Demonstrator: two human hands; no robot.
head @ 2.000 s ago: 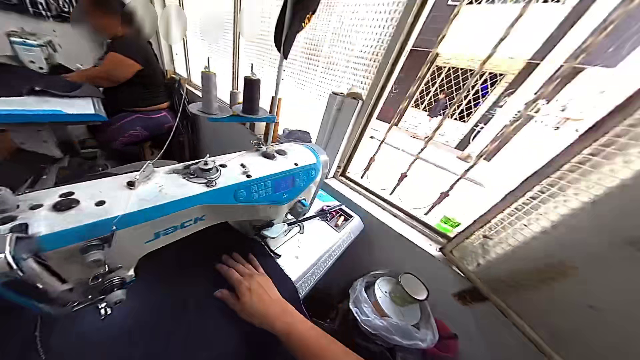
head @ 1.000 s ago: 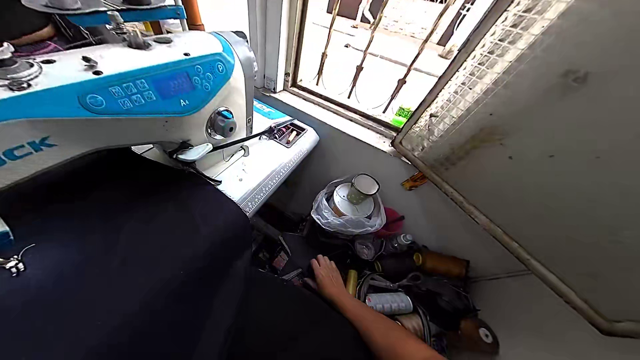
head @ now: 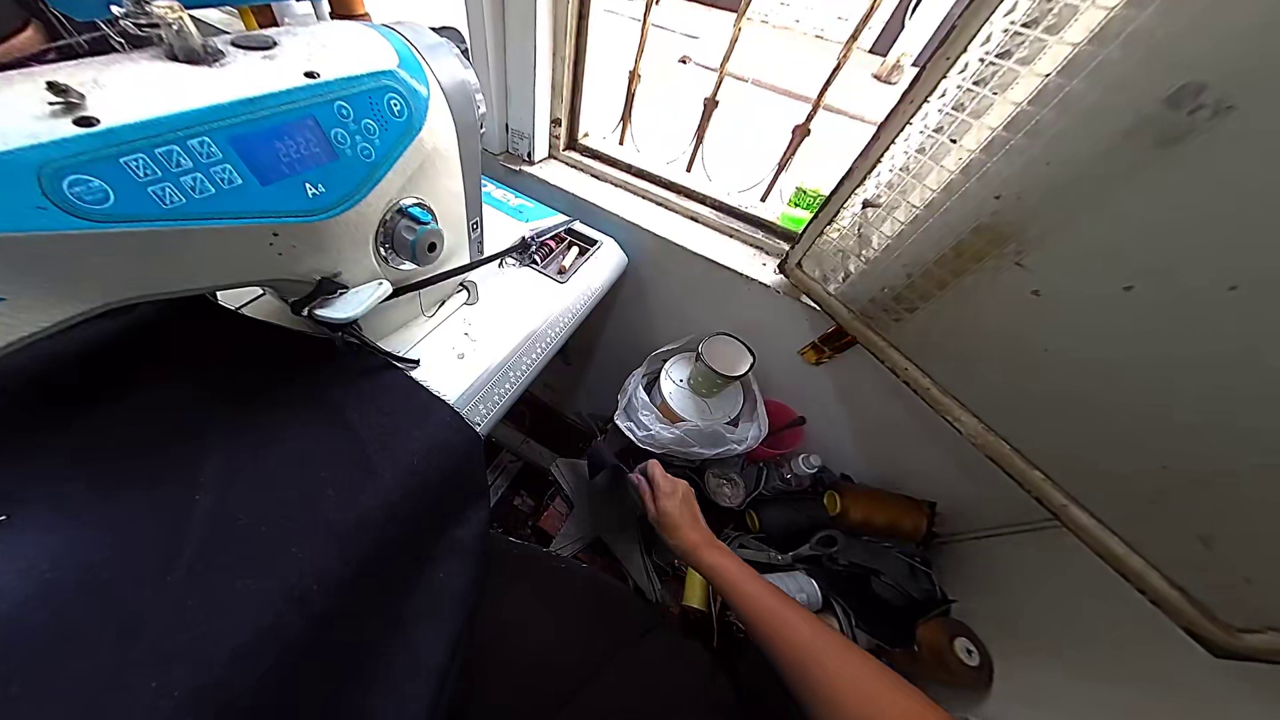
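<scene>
My right hand (head: 672,505) pinches the edge of a dark fabric piece (head: 615,490), low beside the sewing table, just below a white plastic bag (head: 690,435). My left hand is out of the frame. To the left, a large dark cloth (head: 240,500) lies over the bed of a white and blue Jack sewing machine (head: 230,150) and hangs past the table's front edge. The machine's display is lit. A presser-lifter or similar white lever (head: 350,300) shows at its right end.
An enamel mug (head: 722,362) stands on a white disc in the bag. Thread cones (head: 880,512), a red bowl (head: 780,430) and a small clear bottle (head: 803,464) crowd the corner. The table's corner (head: 610,260) juts out. Right are a barred window (head: 710,110) and metal door (head: 1100,330).
My right hand has gone from the cloth at the machine to the pile beside the table. It now holds a dark fabric piece there. The view has swung right and down.
</scene>
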